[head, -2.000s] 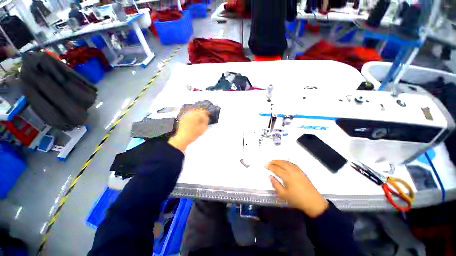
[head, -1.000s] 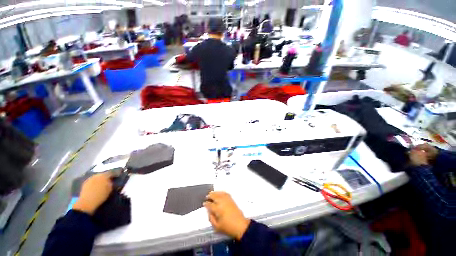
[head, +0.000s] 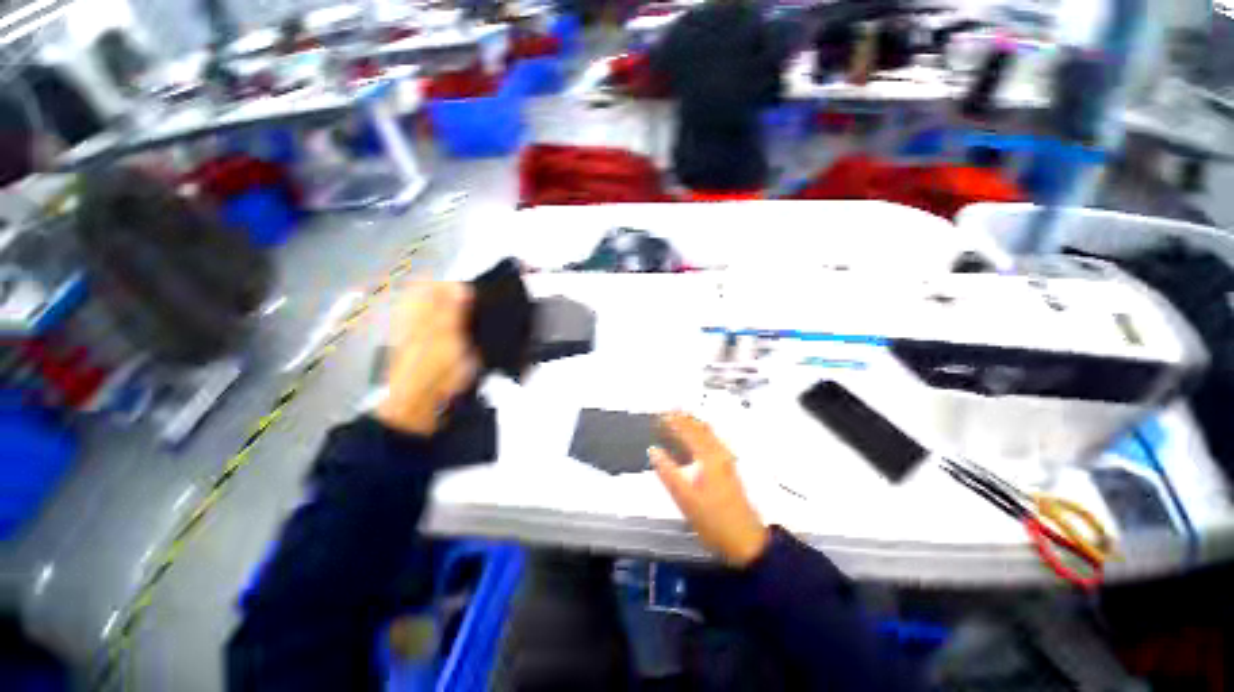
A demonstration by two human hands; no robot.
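My left hand (head: 430,354) is raised over the left side of the table and holds a black flap lining (head: 502,319), blurred by motion. A grey outer piece (head: 616,441) lies flat in front of me. My right hand (head: 704,480) is at its right edge, fingers apart; whether the fingertips touch the piece is unclear. The black lining stack (head: 467,435) lies at the left front, partly behind my left arm. A grey outer stack (head: 562,329) lies behind the raised black piece. The needle area (head: 735,368) is blurred.
The sewing machine (head: 1001,331) stands at the right. A black phone-like rectangle (head: 863,429) and red-and-orange scissors (head: 1069,538) lie in front of it. Fabric scraps (head: 632,250) lie at the back. A person in dark clothes (head: 717,102) is beyond the table. A blue bin (head: 483,622) is below.
A grey outer piece now lies before me, where there was none two seconds ago. Since one second ago, my left hand has lifted a black lining piece. The camera view has tilted down.
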